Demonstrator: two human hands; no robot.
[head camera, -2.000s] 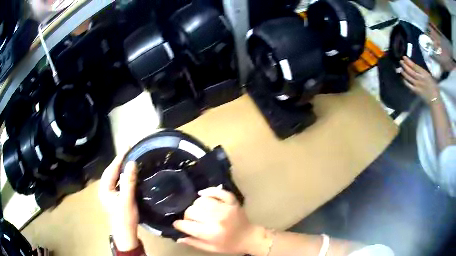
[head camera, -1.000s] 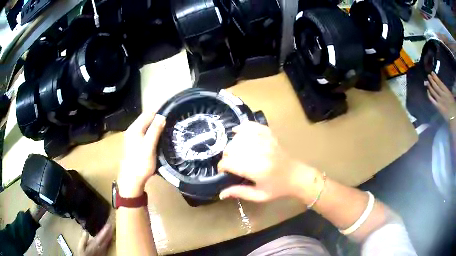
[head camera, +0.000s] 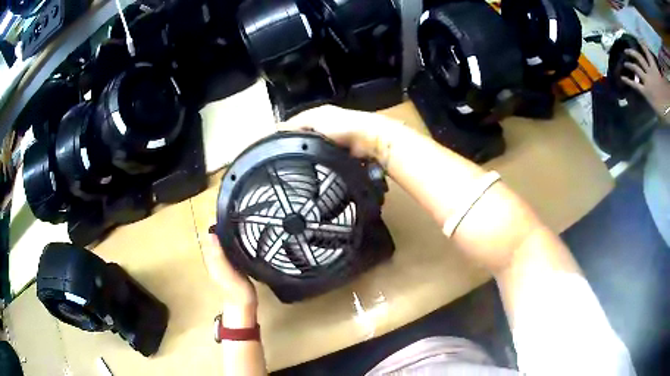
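A black portable fan (head camera: 294, 220) is held over the bench with its rear grille facing me. Pale light shows through the curved slots around a dark hub, with fan blades behind them. My left hand (head camera: 231, 275) grips the lower left side of the fan head, its fingers partly hidden. My right hand (head camera: 334, 128) reaches over the top and grips the upper edge, its fingertips hidden behind the rim. The fan's base shows dark at the lower right, partly behind the head.
The bench (head camera: 455, 213) is covered in tan board. A single fan (head camera: 103, 294) lies at the left. Several fans (head camera: 139, 110) stand at the back left, more at the back centre and right (head camera: 470, 59). Another person's hand (head camera: 646, 77) touches a fan at the far right.
The fan has turned from its front grille with the glossy hub to its rear grille. My right hand moved from its front to its top edge. Another person's hands left the fan at left.
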